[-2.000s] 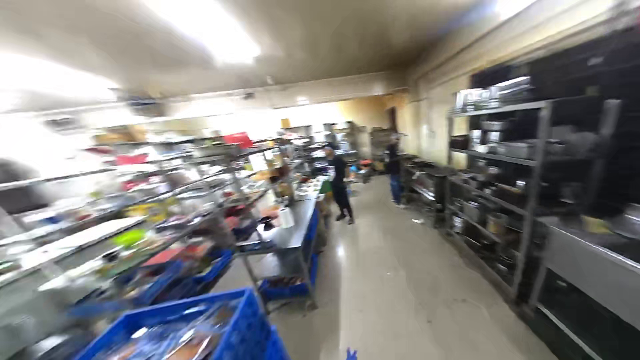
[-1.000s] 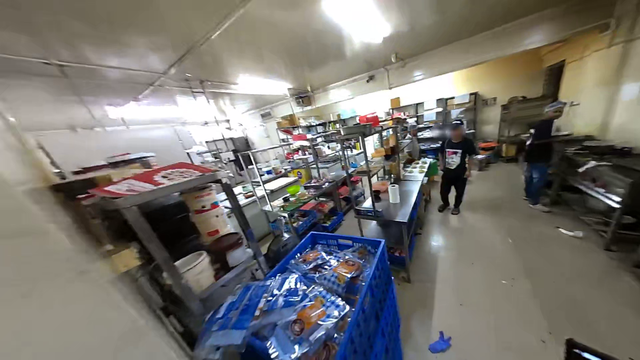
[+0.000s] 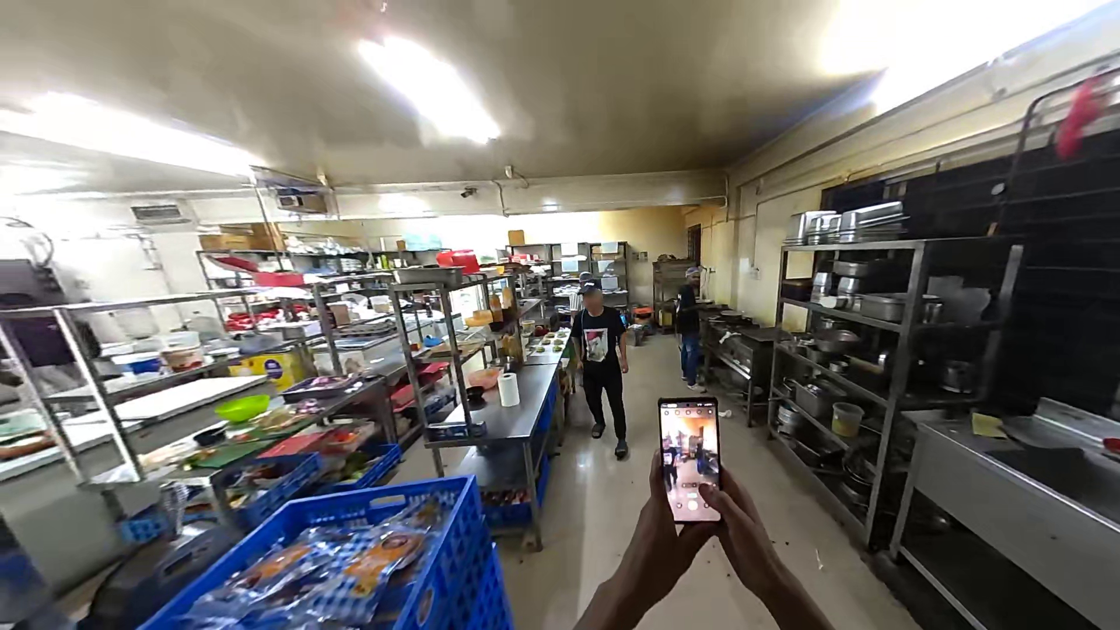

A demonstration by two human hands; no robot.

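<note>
Upright between both hands, a smartphone shows a camera view of the kitchen on its lit screen. My left hand grips its left edge and lower back. My right hand holds the right edge, with the thumb over the lower part of the screen. Beyond the phone, a person in a black T-shirt and cap stands in the aisle, facing this way. To the left and nearer is a blue plastic crate of clear plastic packages.
A steel table with a paper roll lines the aisle's left side. On the right stand a steel rack of pots and a steel sink. Another person is by the stoves.
Both hands and the upright phone have come into view; one second ago only a dark device edge showed at lower right. The view has swung right since then.
</note>
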